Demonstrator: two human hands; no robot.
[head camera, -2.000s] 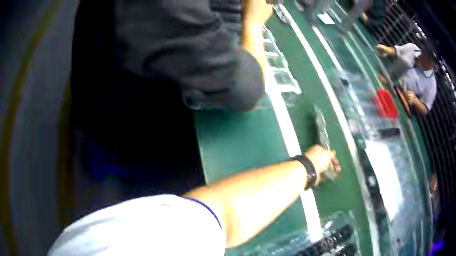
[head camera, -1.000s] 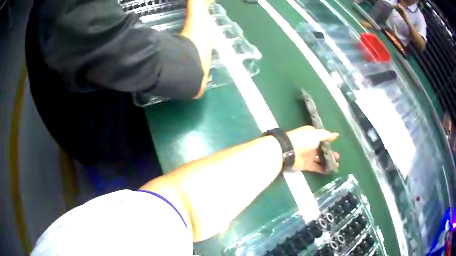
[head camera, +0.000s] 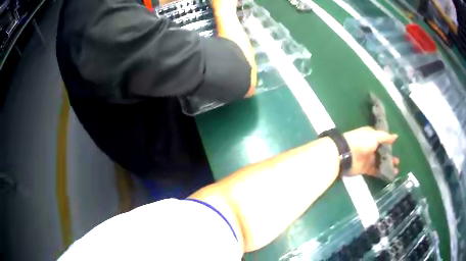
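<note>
My left hand (head camera: 365, 151), with a dark band on its wrist, reaches across the green bench from the lower left. Its fingers are closed around the middle of a grey holder strip (head camera: 379, 116). The strip's upper end sticks out above the hand and its lower end below the fingers. Whether small parts sit in it cannot be told. Just below the hand lies a clear tray (head camera: 415, 179) with rows of dark parts, cut off by the bottom edge. My right hand is out of the picture.
A person in a dark sleeve (head camera: 219, 66) works at the upper left, a forearm over clear trays (head camera: 301, 53). Another strip (head camera: 300, 5) lies at the top. Clear trays, a red bin (head camera: 421, 38) and a white sheet (head camera: 437, 104) are along the far side.
My left hand has moved right and slightly up in the picture, and the strip now shows clearly in it. The view has shifted, with more of the neighbour's trays and the dark-filled tray showing.
</note>
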